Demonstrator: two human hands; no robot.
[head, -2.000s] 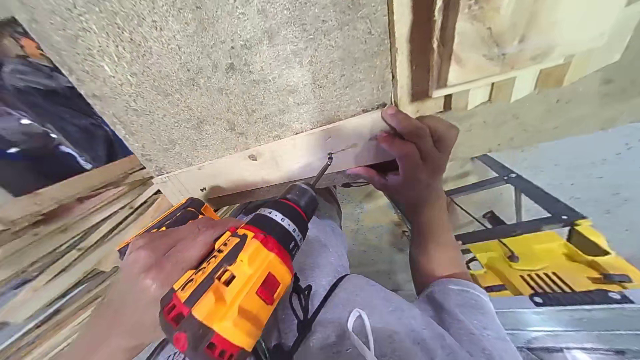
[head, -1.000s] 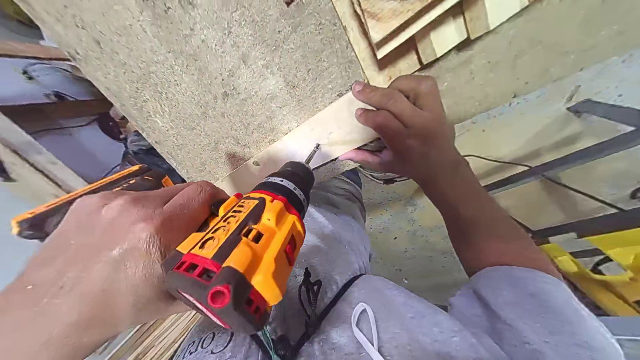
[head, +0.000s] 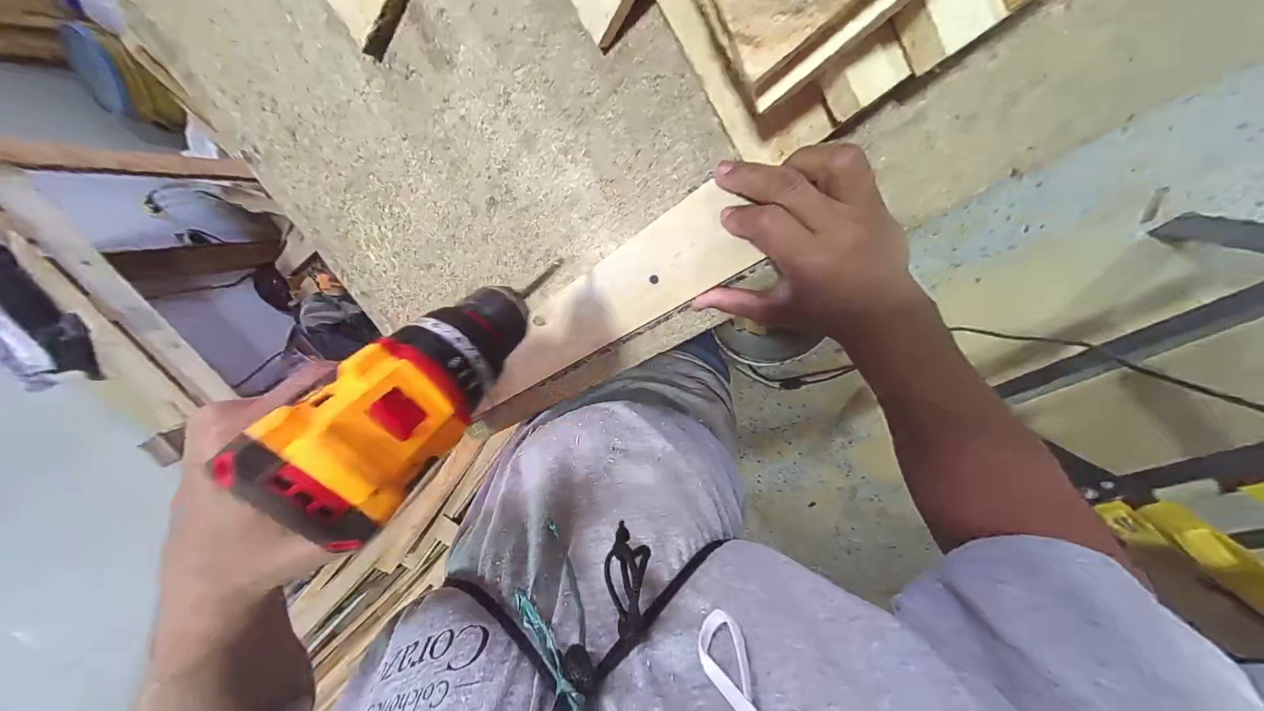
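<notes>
My left hand point(head: 222, 494) is closed round a yellow, black and red cordless drill point(head: 365, 430). The drill's thin bit points up and right, left of a light wooden strip point(head: 632, 286) and apart from its surface. The strip lies along the near edge of a chipboard panel point(head: 494, 148) and shows a dark round spot, a hole or a screw head, near its middle. My right hand point(head: 815, 227) grips the strip's right end, fingers on top and thumb at the near edge. The drill hides part of my left fingers.
Wooden frame pieces point(head: 869, 74) lie at the top right, and two board ends jut in at the top. Thin wood offcuts point(head: 395, 563) are stacked at the lower left. A yellow object point(head: 1185, 538) and dark metal bars stand at the right. A black cable point(head: 1076, 343) crosses the floor.
The drill in my left hand has moved left, away from the strip where its bit was pointing earlier. My right hand still holds the strip's end. The view has shifted.
</notes>
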